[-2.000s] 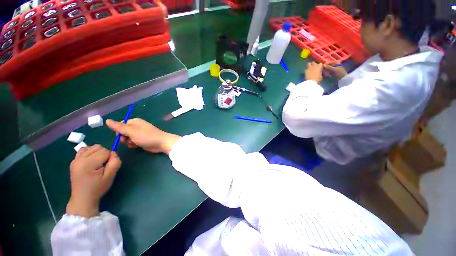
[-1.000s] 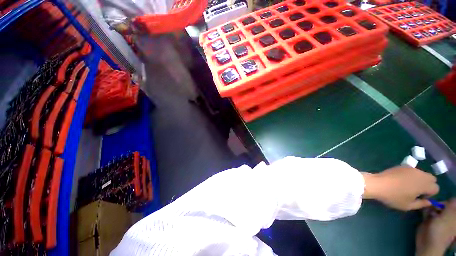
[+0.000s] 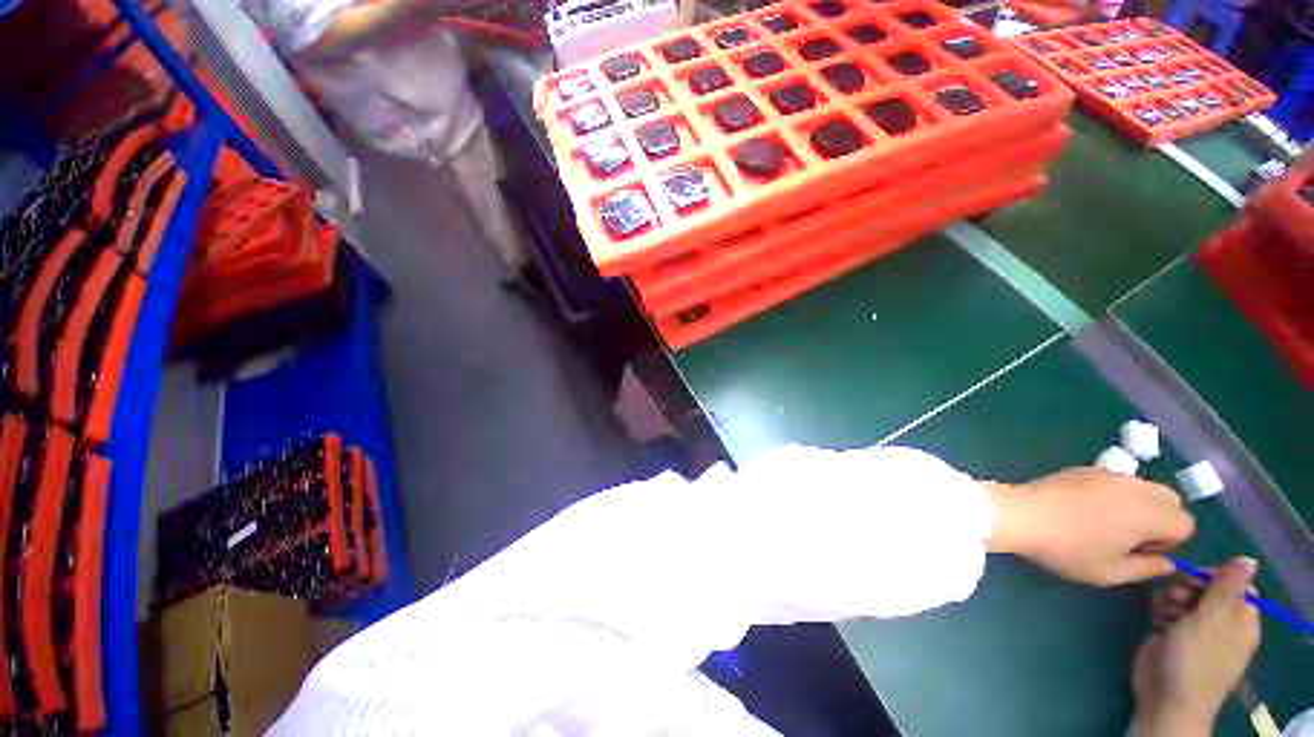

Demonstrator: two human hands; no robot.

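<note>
My left hand is at the right of the bench, its fingers curled and closed on the near end of a thin blue stick. My right hand, near the lower right, pinches the stick between thumb and fingers a little farther along. The stick slants down towards the right edge. Its tip at my left fingers is hidden, and whether anything else is inside my left hand cannot be seen. Several small white blocks lie just beyond my left hand.
Stacked red trays with dark units stand on the green bench. Another red tray is farther back, with more at the right edge. A grey divider strip crosses the bench. Blue racks, a cardboard box and a person are at left.
The view has swung left from the neighbour's side to the trays and racks, then slightly back. Both hands now appear at the right, still together at the blue stick.
</note>
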